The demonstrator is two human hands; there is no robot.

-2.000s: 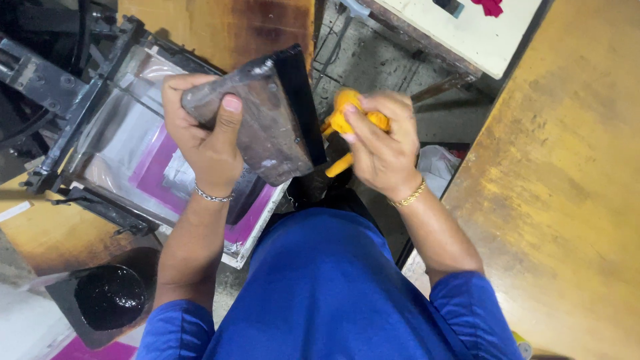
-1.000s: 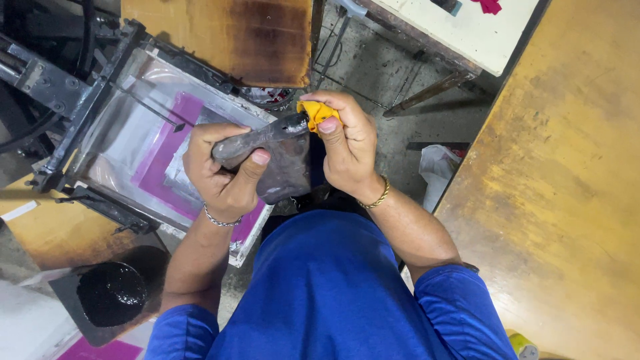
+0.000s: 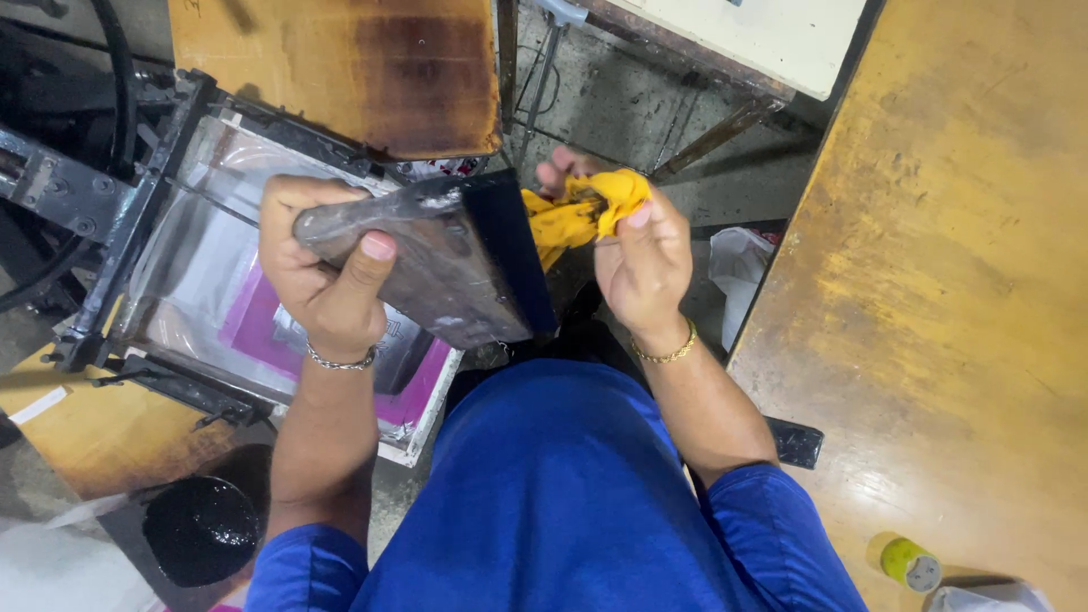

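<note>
My left hand (image 3: pixel 327 268) grips the wooden handle of a screen-printing squeegee (image 3: pixel 442 263), thumb on top. The squeegee is tilted, with its dark blade edge facing right. Just right of the blade, my right hand (image 3: pixel 642 246) holds a crumpled yellow cloth (image 3: pixel 586 212) between thumb and fingers. Part of the cloth lies behind the blade, so whether they touch cannot be told. Below and behind my left hand is a screen-printing frame (image 3: pixel 416 442) with a purple stencil area and a pale mesh, clamped in a black metal press arm (image 3: pixel 136 221).
A stained wooden board (image 3: pixel 331 76) stands beyond the screen. At lower left a container of black ink (image 3: pixel 200 531) sits on a dark surface. On the right, a large wooden table (image 3: pixel 943 280) bears a yellow-green roll (image 3: pixel 909 563). A white plastic bag (image 3: pixel 738 276) hangs beside it. A white-topped table (image 3: pixel 765 34) is at top.
The squeegee has turned from upright, handle end near the cloth, so its broad face and blade show again. My right hand has moved off its upper end to the right, still with the cloth.
</note>
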